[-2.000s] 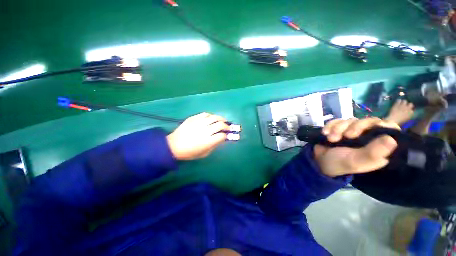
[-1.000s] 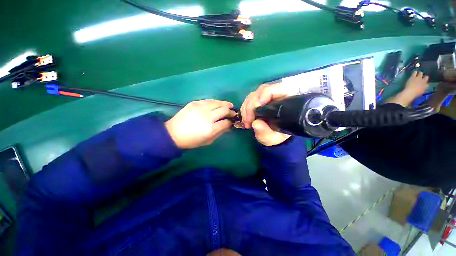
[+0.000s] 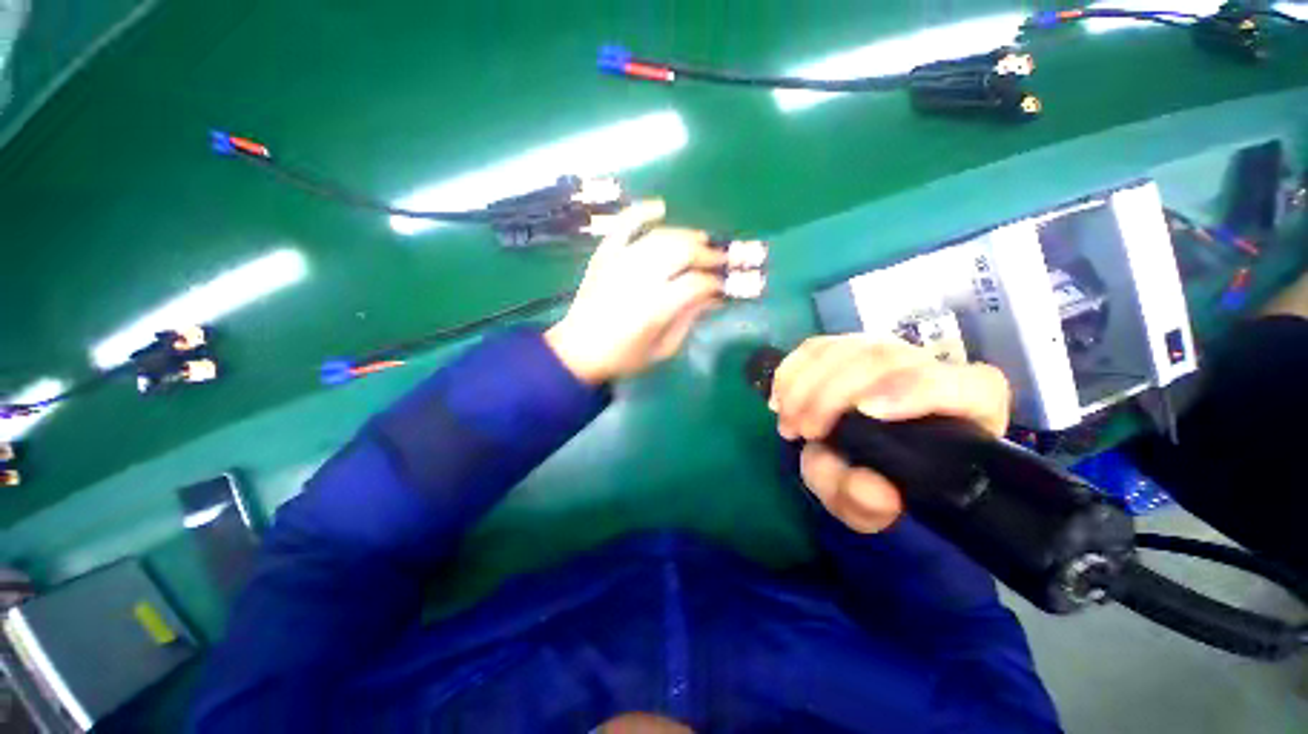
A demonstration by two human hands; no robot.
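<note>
My left hand [image 3: 638, 297] is closed around the black clamps of a cable lead; their shiny copper contacts [image 3: 745, 270] stick out at the fingertips. The lead's blue plug connector [image 3: 337, 372] with a red part lies to the left on the mat. My right hand [image 3: 882, 409] grips the black electric screwdriver [image 3: 990, 505], its tip pointing up and left towards the clamps but apart from them. The thick cord leaves its rear at the lower right. No screw can be made out.
Further leads with clamps [image 3: 552, 212] lie in a row along the green mat [image 3: 474, 72]. The white-grey screw feeder [image 3: 1026, 308] stands to the right. A dark phone [image 3: 218, 523] and a grey box [image 3: 108, 645] are at lower left. A person's dark sleeve [image 3: 1241, 430] is at far right.
My hands have separated; the screwdriver has moved away from the clamps, down and right. My left hand has shifted up and right with the lead. The camera view has shifted, showing the grey box.
</note>
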